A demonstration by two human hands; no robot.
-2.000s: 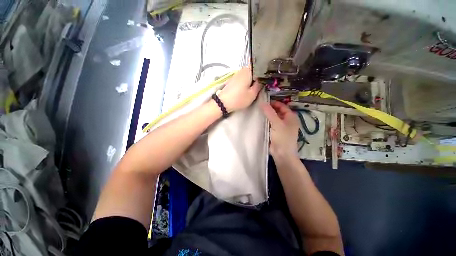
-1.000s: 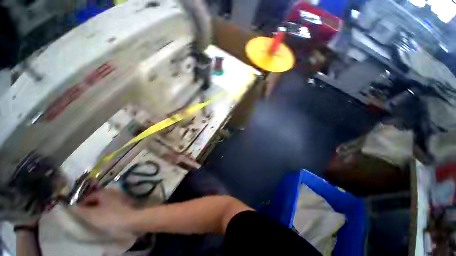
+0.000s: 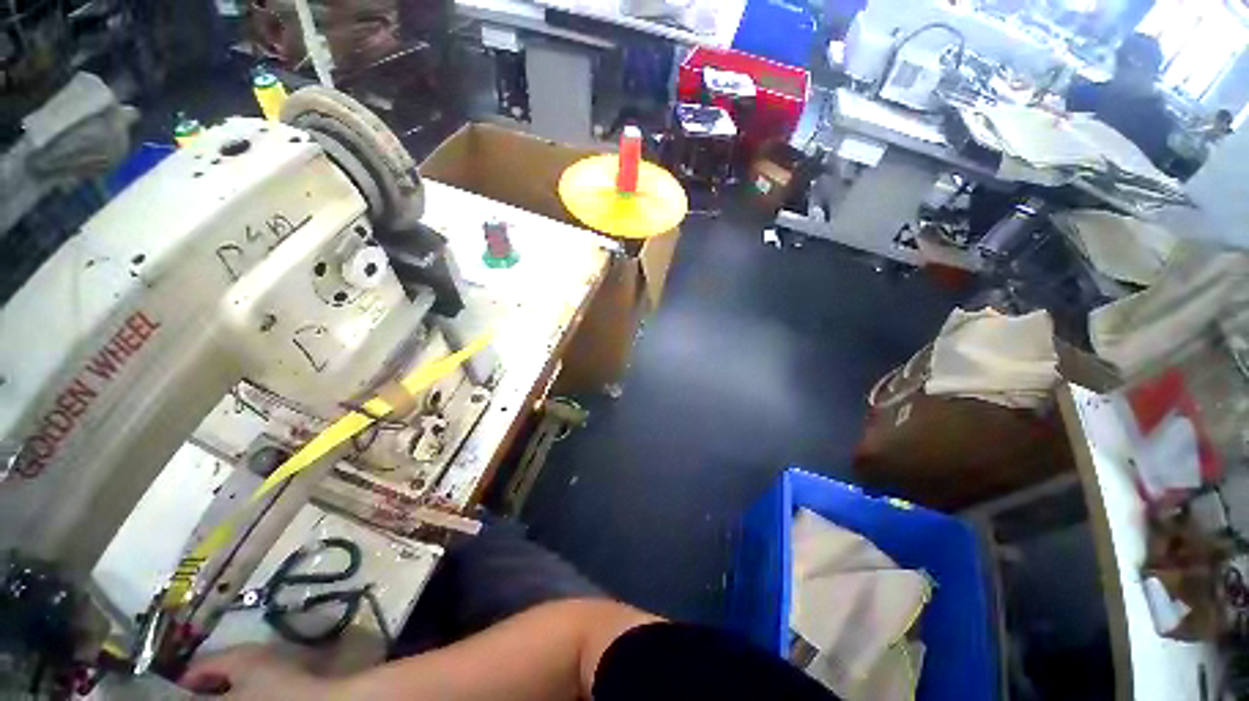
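Note:
My right hand [image 3: 267, 671] is at the lower left, beside the needle area [image 3: 148, 641] of the off-white sewing machine [image 3: 151, 267], partly cut off by the bottom edge. What it touches or holds cannot be made out. My left hand is out of the picture. Yellow binding tape [image 3: 323, 436] runs over the machine bed to the needle area. Dark green-black snips [image 3: 318, 603] lie on the bed just beyond my right hand. No bag cloth can be made out at the needle.
A yellow tape reel [image 3: 622, 206] with a red centre stands at the machine's far end, by a cardboard box [image 3: 603, 322]. A blue bin [image 3: 762, 562] with beige bags is on the floor at the right. Another box [image 3: 918, 445] holds beige cloth. A person [image 3: 1137, 103] is far back.
The view has swung right and up from the seam to the machine's far end and the floor. My left hand and the beige cloth have left the picture. My right hand remains near the needle area.

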